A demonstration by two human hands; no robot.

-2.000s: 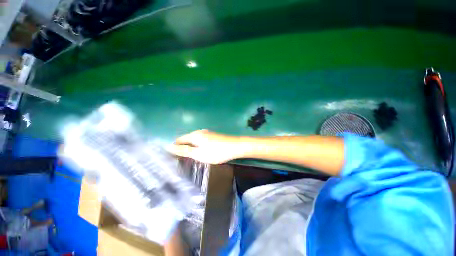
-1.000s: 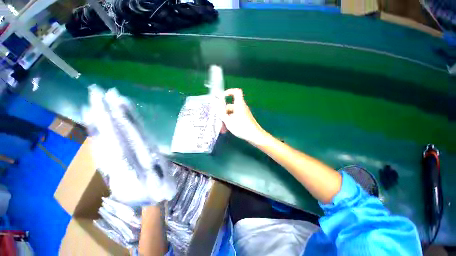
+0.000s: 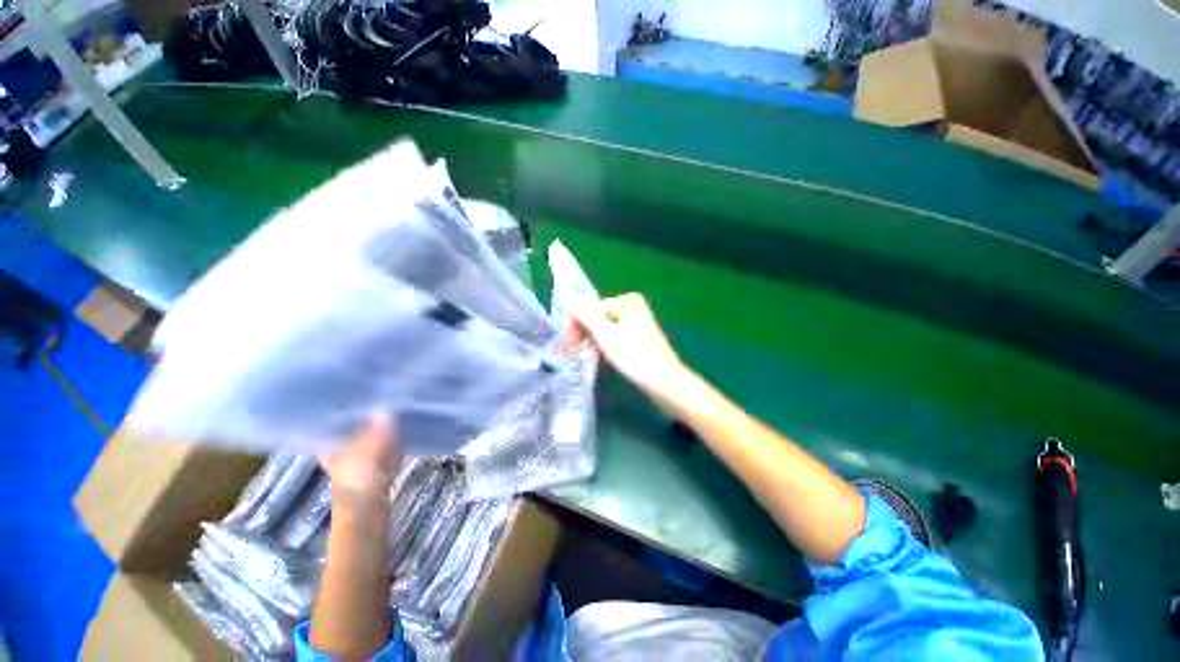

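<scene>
My left hand (image 3: 366,455) holds several silvery-white bubble bags (image 3: 324,310), fanned out and blurred, above the carton and the bench edge. My right hand (image 3: 621,339) grips the raised edge of a clear bubble bag (image 3: 537,446) that lies at the front edge of the green bench (image 3: 776,349). Its fingertips are partly hidden behind the raised edge. The brown carton (image 3: 168,498) below my left hand has open flaps and is packed with rows of silvery bubble bags (image 3: 246,582). Another pale bag partly shows behind the fanned ones.
An electric screwdriver (image 3: 1059,543) lies at the right. Small black parts (image 3: 954,511) lie near a round screw dish (image 3: 899,507), partly hidden by my sleeve. Black cable bundles (image 3: 388,52) lie at the back left. An open carton (image 3: 983,84) stands beyond the bench at the back right.
The bags in my left hand have swung from upright to fanned out toward the right, close to my right hand. The bag at my right hand is now nearer the bench edge. The view has shifted.
</scene>
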